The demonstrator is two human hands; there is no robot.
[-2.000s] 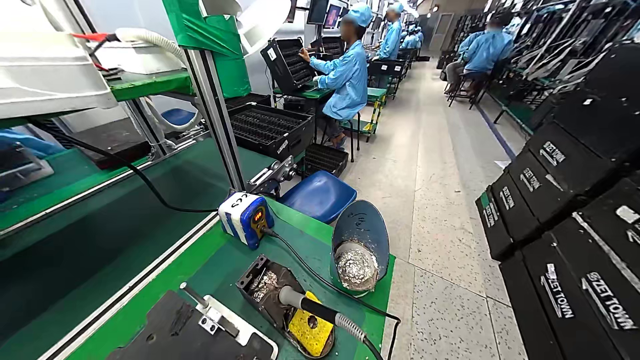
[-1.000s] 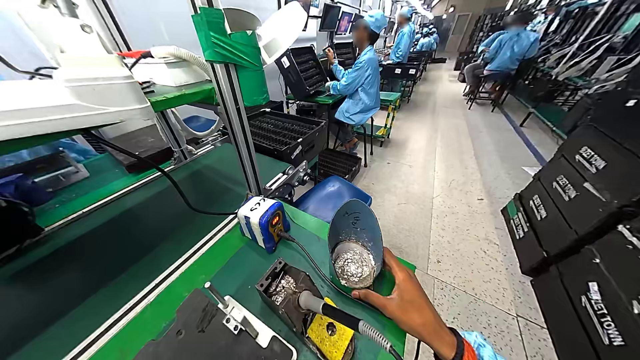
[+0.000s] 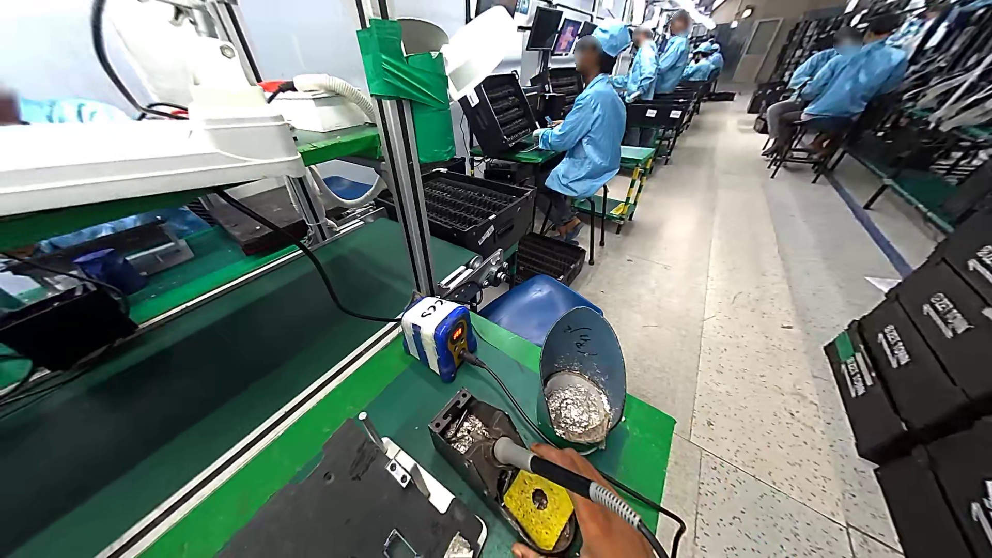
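My right hand [image 3: 595,508] is at the soldering iron stand [image 3: 496,465], behind and under the handle of the soldering iron [image 3: 562,473]; whether its fingers grip the stand or the iron is unclear. The iron rests in the stand, beside a yellow sponge [image 3: 540,508]. Beyond the hand a cut blue-grey container [image 3: 585,349] holds silvery solder waste [image 3: 577,411]. A blue soldering station [image 3: 439,337] with a lit display stands to its left. A black fixture plate [image 3: 341,496] with a metal clamp [image 3: 407,473] lies at the near left. My left hand is out of view.
A conveyor belt [image 3: 232,364] runs along the left, with an aluminium post [image 3: 407,194] behind the station. A blue stool seat [image 3: 535,306] is beyond the table. Black crates [image 3: 907,349] are stacked at the right. Seated co-workers in blue coats [image 3: 593,136] are farther along the aisle.
My right hand was absent two seconds ago, then was beside the solder waste container. It has since moved nearer, to the iron stand. The container has shifted slightly against the table.
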